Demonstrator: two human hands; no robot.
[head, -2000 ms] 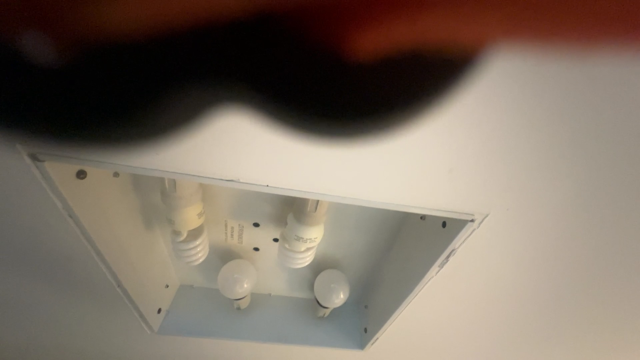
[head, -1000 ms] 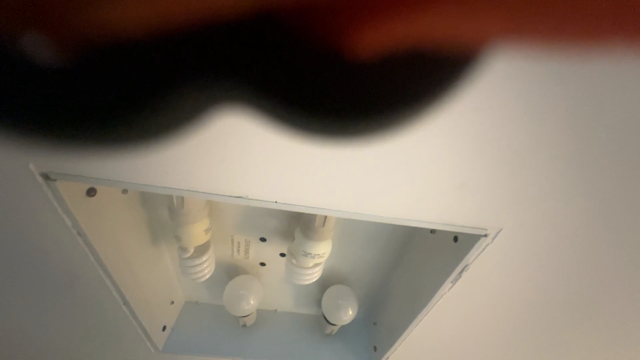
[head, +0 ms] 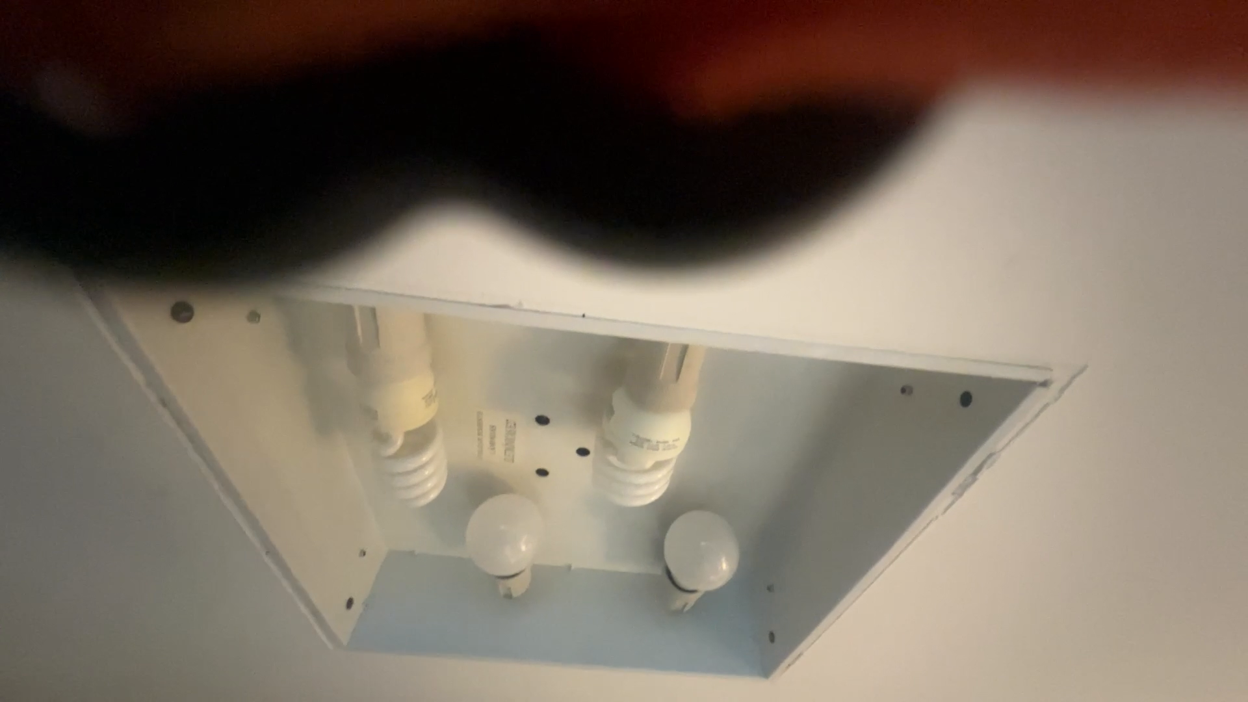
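Note:
Neither of my hands can be made out. A recessed metal light fixture box [head: 858, 468] is set in the ceiling, open on the side facing me. Inside it, a spiral compact fluorescent bulb [head: 414, 458] sits in a socket at the left, and a second spiral bulb [head: 639, 453] sits right of it. Below them are two round white bulbs, one left of centre [head: 504, 534] and one further right [head: 700, 551], each in a socket on the lower wall. Printed writing and several dark holes show on the back panel [head: 556, 507].
A pale ceiling [head: 1121, 234] surrounds the box. A blurred dark and orange-red shape [head: 585, 146], very close to the camera, covers the top of the view; what it is cannot be told. The rim of the box is chipped at the right.
The view has shifted slightly against the fixture. Nothing else has plainly changed.

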